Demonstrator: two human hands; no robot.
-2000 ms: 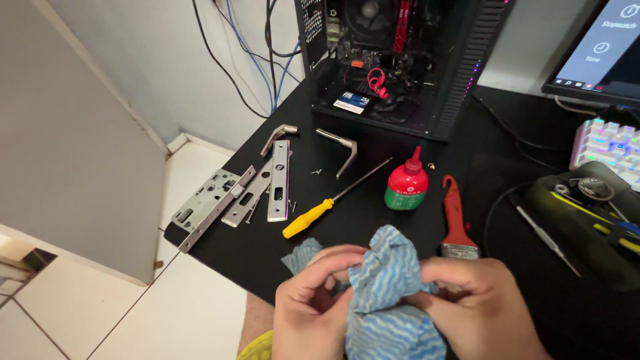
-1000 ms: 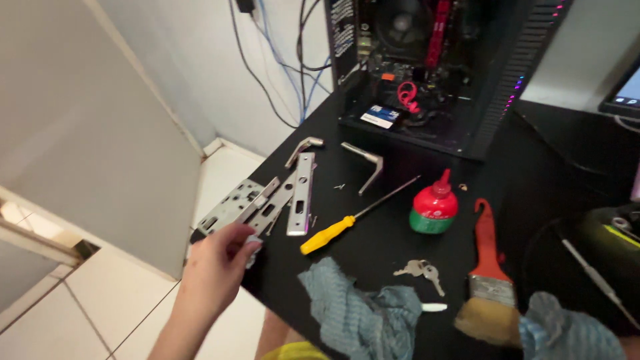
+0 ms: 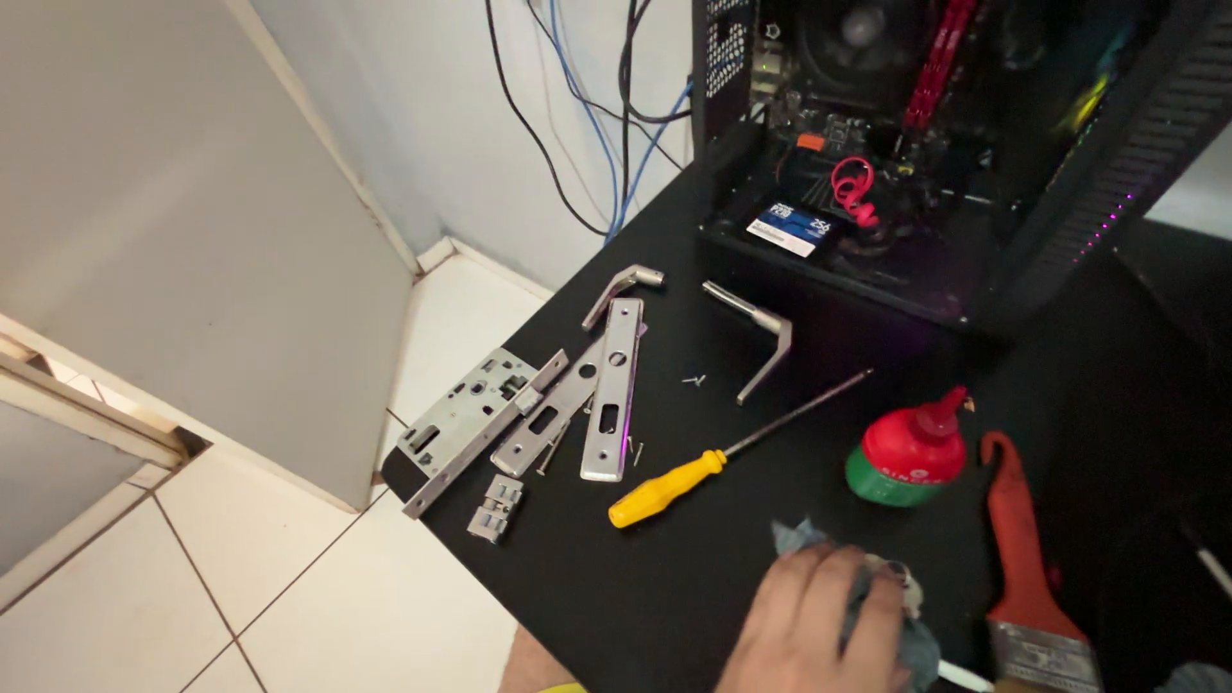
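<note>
My left hand point(image 3: 818, 626) is closed around a crumpled blue cloth point(image 3: 919, 654) near the front of the black desk; part of the keys point(image 3: 908, 584) shows beside its fingers. My right hand is out of view. A metal lock cylinder point(image 3: 496, 508) lies near the desk's left edge, below the mortise lock case point(image 3: 462, 414). Two metal escutcheon plates point(image 3: 613, 390) overlap beside the case, with one lever handle point(image 3: 621, 289) at their top and another point(image 3: 765, 332) to the right. A yellow-handled screwdriver point(image 3: 674, 486) lies between the plates and a red-and-green oil bottle point(image 3: 910, 452).
An open computer case point(image 3: 924, 279) stands at the back of the desk. Small screws point(image 3: 695, 380) lie loose near the plates. A red-handled paintbrush point(image 3: 1025, 549) is at the right. Cables point(image 3: 539, 125) hang by the wall, and a door panel point(image 3: 221, 241) stands at the left.
My left hand has moved right from the lock parts to the cloth and taken hold of it. Where that hand was, the lock cylinder now lies uncovered.
</note>
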